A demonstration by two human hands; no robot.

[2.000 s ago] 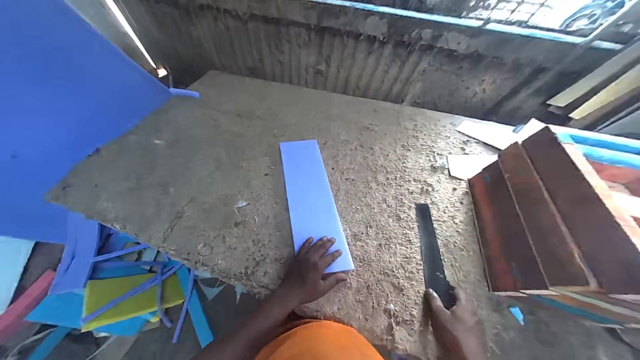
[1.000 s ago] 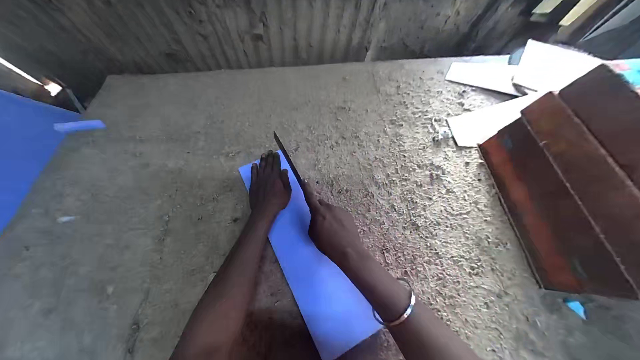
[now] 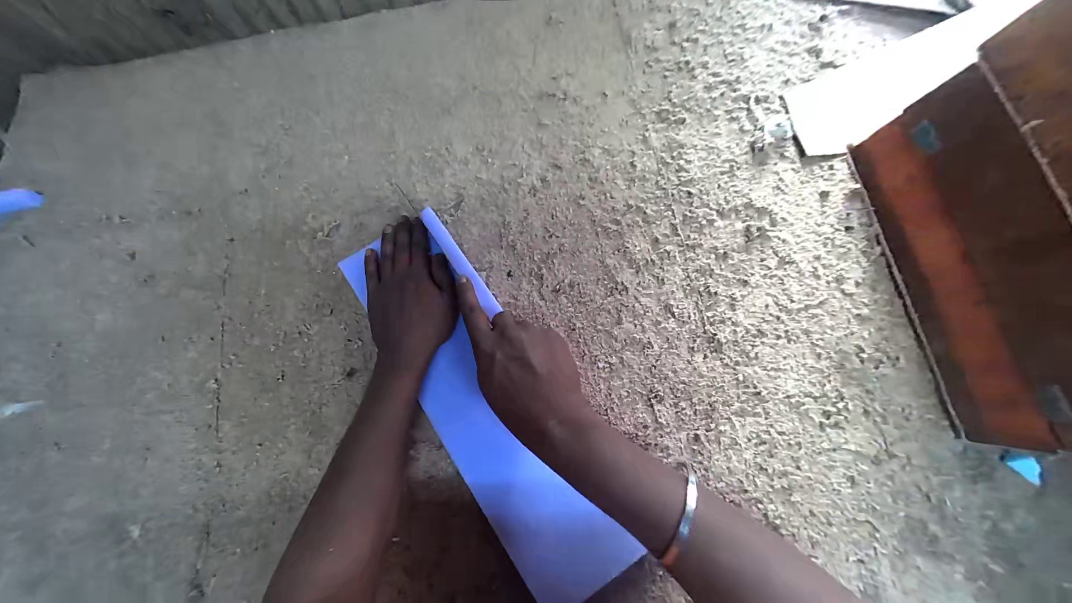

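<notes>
A long blue sheet (image 3: 502,469), apparently foam, lies slanting on the rough work surface. My left hand (image 3: 409,289) presses flat on its upper part, fingers extended and nearly together. Just right of it, my right hand (image 3: 523,360) is closed around a knife, index finger pointing along it. The handle is hidden in the fist; only a thin dark line of the blade (image 3: 406,198) shows beyond the sheet's upper end. A narrow blue strip (image 3: 461,260) stands out along the sheet's right edge, between the blade line and my right knuckles.
Brown boxes or boards with an orange band (image 3: 946,276) stand at the right. White sheets (image 3: 871,92) lie behind them, and a small blue scrap (image 3: 1023,469) is by their lower corner. Another blue piece (image 3: 18,201) lies at the far left. A corrugated wall (image 3: 209,21) borders the back.
My right hand has brought the knife from beside the sheet onto it. My left hand has moved to the sheet's upper end. A narrow strip now shows along the right edge. The view is closer.
</notes>
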